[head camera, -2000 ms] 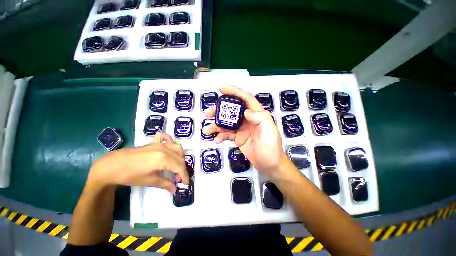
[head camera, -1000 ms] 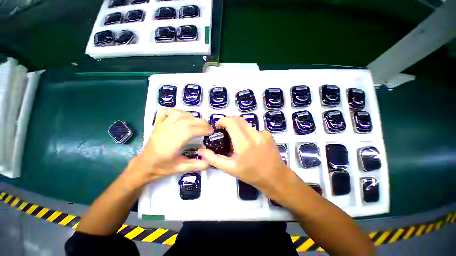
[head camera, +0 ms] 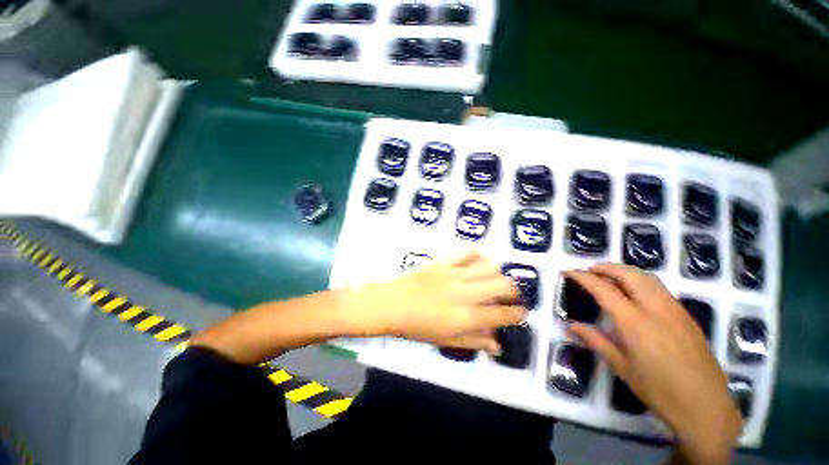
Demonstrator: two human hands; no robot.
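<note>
A white foam tray (head camera: 364,272) holds rows of black strapless smartwatches. My left hand (head camera: 445,304) is palm down over its front middle, fingers pointing right, near a smartwatch (head camera: 522,283) and another dark one (head camera: 514,345). Its palm side is hidden, so I cannot see whether it holds anything. My right hand (head camera: 650,336) has its thumb and fingers at opposite edges of a dark smartwatch (head camera: 579,301) in the third row. A smartwatch (head camera: 572,368) lies just below it. The picture is blurred.
A single watch (head camera: 311,204) lies on the green surface (head camera: 227,209) left of the tray. A second loaded tray (head camera: 377,74) is beyond. White slabs (head camera: 77,136) stand at far left. Yellow-and-black tape (head camera: 100,295) runs along the floor.
The view has shifted, so the tray appears turned and further right. My hands have parted from the watch between them. My right hand has moved to watches further right on the tray.
</note>
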